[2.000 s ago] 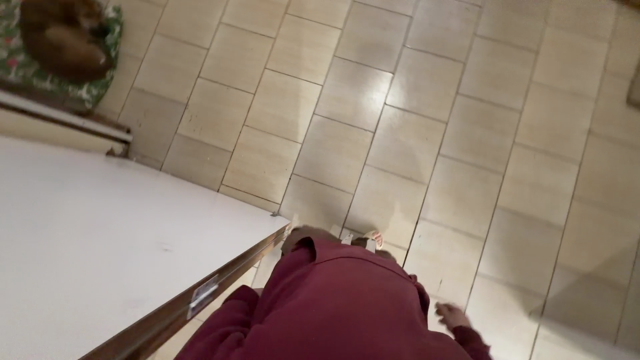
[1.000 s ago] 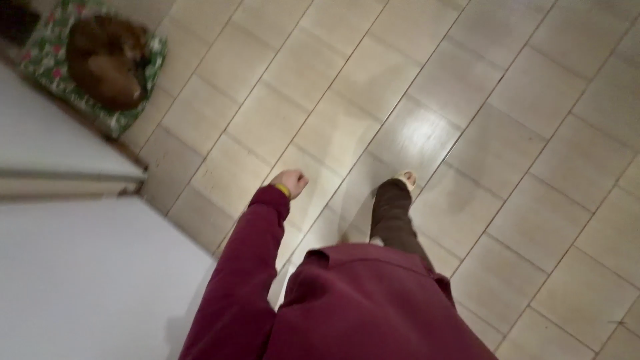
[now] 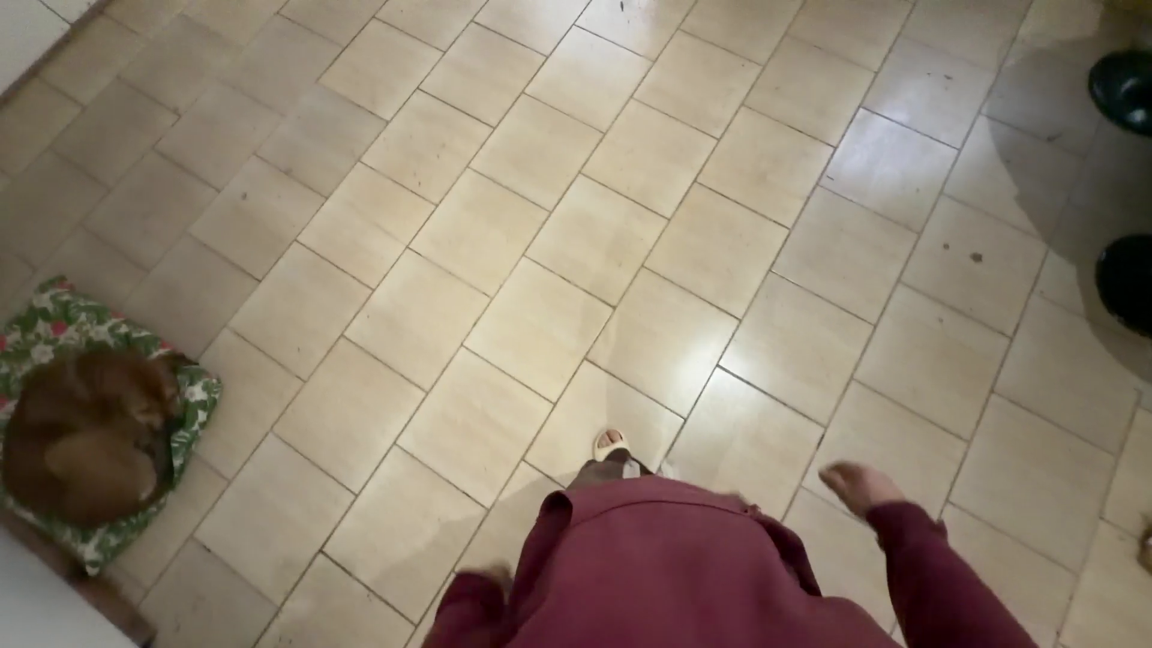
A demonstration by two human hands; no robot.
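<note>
My right hand [image 3: 859,487] hangs in the air over the tiled floor [image 3: 504,360], to the right of my maroon top [image 3: 675,567]. Nothing shows in it; its fingers are blurred and look loosely curled. Of my left hand [image 3: 493,573] only a small blurred part shows past the maroon cuff at the lower left of my body, so its fingers and any hold are hidden. One foot in a light open-toed sandal [image 3: 610,443] steps out ahead of the top's hem.
A brown dog [image 3: 85,436] lies curled on a green floral cushion [image 3: 67,310] at the left. A white surface fills the lower left corner. Two dark rounded objects [image 3: 1129,283] stand at the right edge. Another white piece [image 3: 27,40] shows at the top left.
The view has shifted a lot. My left arm, stretched forward one second ago, is now back beside my body. My right hand has come into view. The dog and cushion appear lower in the frame.
</note>
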